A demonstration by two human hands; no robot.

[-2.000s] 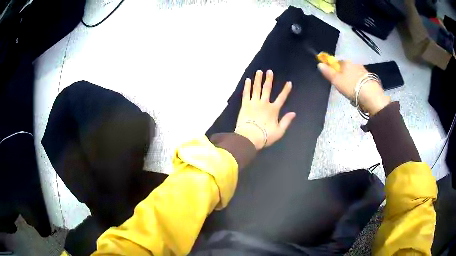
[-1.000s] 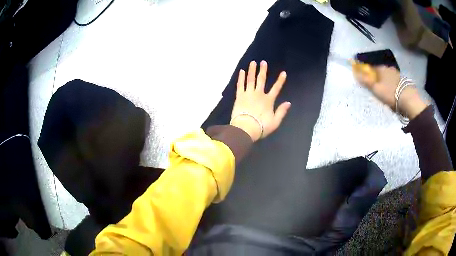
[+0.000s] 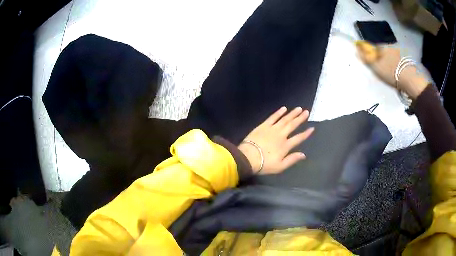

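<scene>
A dark hooded jacket (image 3: 270, 65) lies spread on the white table, with one sleeve reaching up to the frame's top edge. Its rounded hood (image 3: 100, 90) lies at the left. A smooth grey-blue lining (image 3: 260, 205) is bunched at the near edge. My left hand (image 3: 277, 142) lies flat on the jacket body, fingers spread, holding nothing. My right hand (image 3: 382, 60) is right of the sleeve, closed on yellow-handled thread snips (image 3: 368, 51). Their thin tip points left and is blurred.
A flat black phone (image 3: 376, 32) lies on the white table (image 3: 195, 30) just beyond my right hand. A brown cardboard box (image 3: 425, 19) stands at the far right corner. Dark jackets (image 3: 17, 135) with a pale piping line are at the left. Speckled floor shows at the lower right.
The view has tilted down and the sleeve end has left the frame. My left hand has moved from the sleeve down to the jacket body. My right hand has moved right, off the sleeve, with the snips.
</scene>
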